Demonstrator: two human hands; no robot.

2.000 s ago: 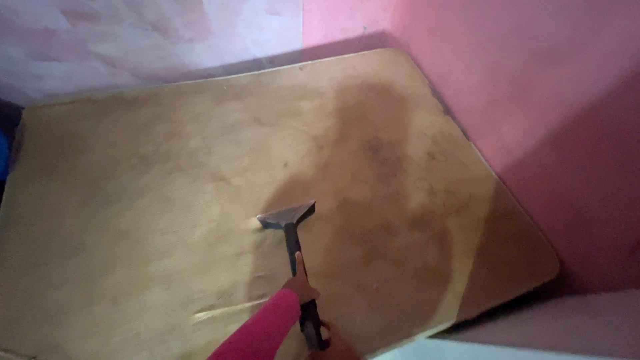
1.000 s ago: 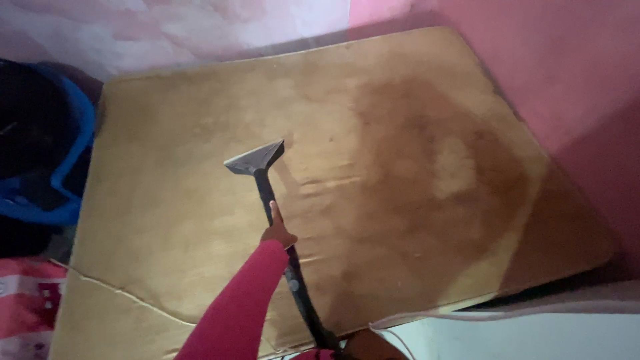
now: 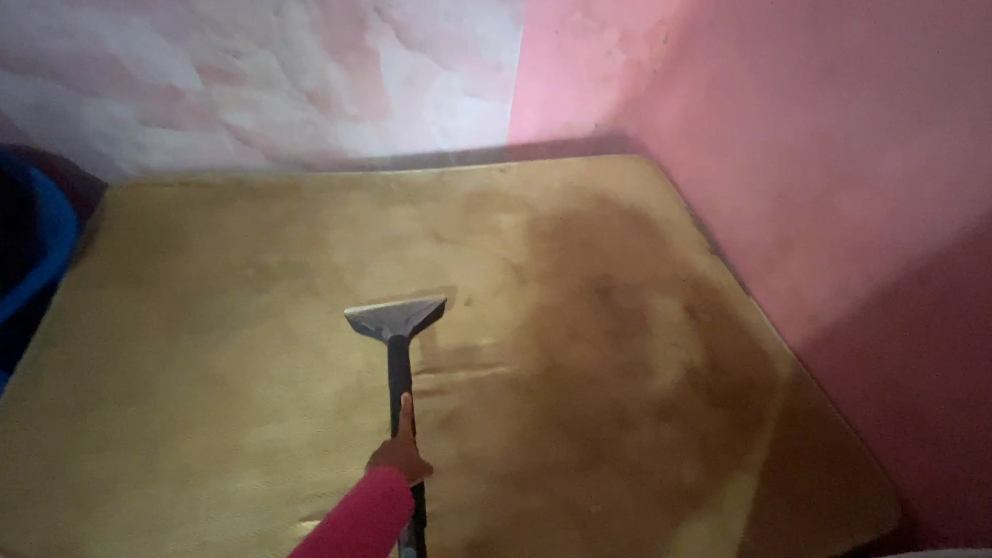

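My left hand (image 3: 400,456), in a pink sleeve, is closed around the black tube of an upholstery extractor wand (image 3: 398,372), with one finger pointing along the tube. The wand's wide flat head (image 3: 397,316) rests on or just above a tan mattress (image 3: 232,372), left of its middle. A large brown darker area, partly shadow, covers the mattress's right half. Small creases run beside the wand. My right hand is outside the view, and the lower end of the wand is cut off by the bottom edge.
A blue plastic tub (image 3: 58,225) with dark contents stands at the left edge. A white and pink patterned wall (image 3: 310,85) rises behind the mattress, and a pink wall (image 3: 821,178) borders its right side.
The wand's head has turned so that its wide edge lies nearly level across the view. The view has shifted, and the red and white item at lower left has left it.
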